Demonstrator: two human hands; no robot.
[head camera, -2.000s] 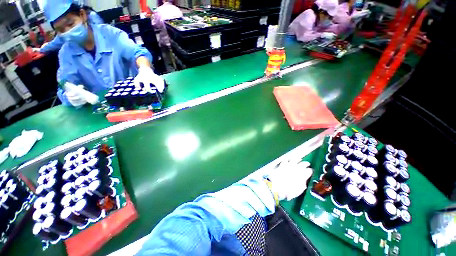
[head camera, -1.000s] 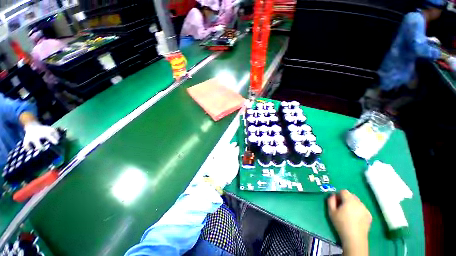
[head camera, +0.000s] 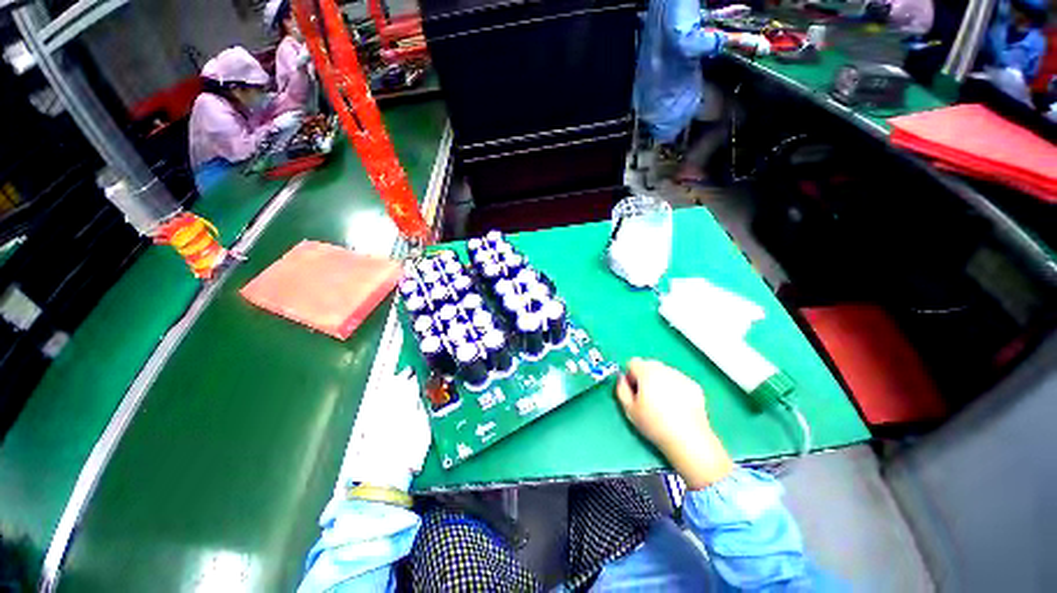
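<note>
A green circuit board (head camera: 510, 405) with rows of upright black capacitors (head camera: 469, 336) lies on the green side bench (head camera: 580, 458). A small copper-brown coil (head camera: 440, 390) sits at its left corner. My left hand (head camera: 388, 431), in a white glove, is beside the board's left edge; whether its fingers touch the board is unclear. My bare right hand (head camera: 670, 408) rests on the bench near the board's right corner, fingers curled, with no object visible in it.
A white tube with a green end (head camera: 724, 348) and cord lies right of the board, near a clear container (head camera: 640, 240). A pink-red foam pad (head camera: 322, 286) lies on the green line. An orange-red wrapped post (head camera: 365, 127) stands behind. People in smocks work beyond.
The view has swung right. My right hand and the whole side bench are now in view. The board still lies on the bench, and my left hand remains at its left side.
</note>
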